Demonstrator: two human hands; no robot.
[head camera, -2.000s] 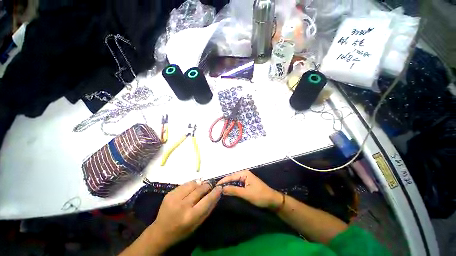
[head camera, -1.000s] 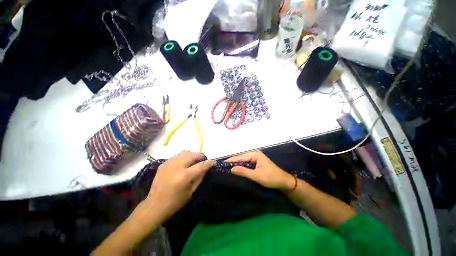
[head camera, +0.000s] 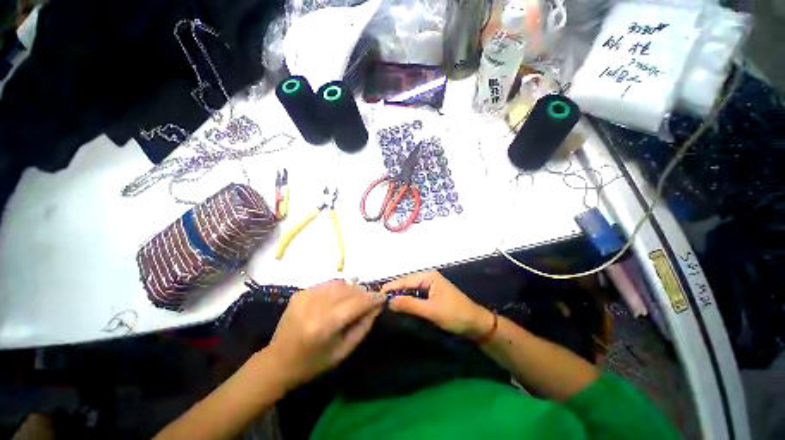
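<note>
A dark beaded trim (head camera: 274, 293) runs along the edge of black fabric (head camera: 404, 348), at the table's front edge and over the lap. My left hand (head camera: 323, 326) pinches the trim from the left, fingertips together. My right hand (head camera: 436, 302) holds the trim just to the right, with its dark end showing over the fingers. The fingertips of both hands nearly meet. No needle or thread can be made out. A striped cushion (head camera: 207, 245) with a blue band sits on the table left of the hands.
On the white table (head camera: 69, 258) lie yellow-handled pliers (head camera: 334, 225), smaller pliers (head camera: 281, 194), scissors (head camera: 393, 203) on small shiny stones (head camera: 443, 191), and a silver chain (head camera: 202, 159). Black thread cones (head camera: 544, 133), a bottle (head camera: 501, 64) and labelled bags (head camera: 637, 64) are behind. A pale cable (head camera: 641, 219) loops at right.
The view has shifted, so the table items sit higher than two seconds ago. Both hands stay on the trim. My left fingers have changed their pose slightly near the right fingertips.
</note>
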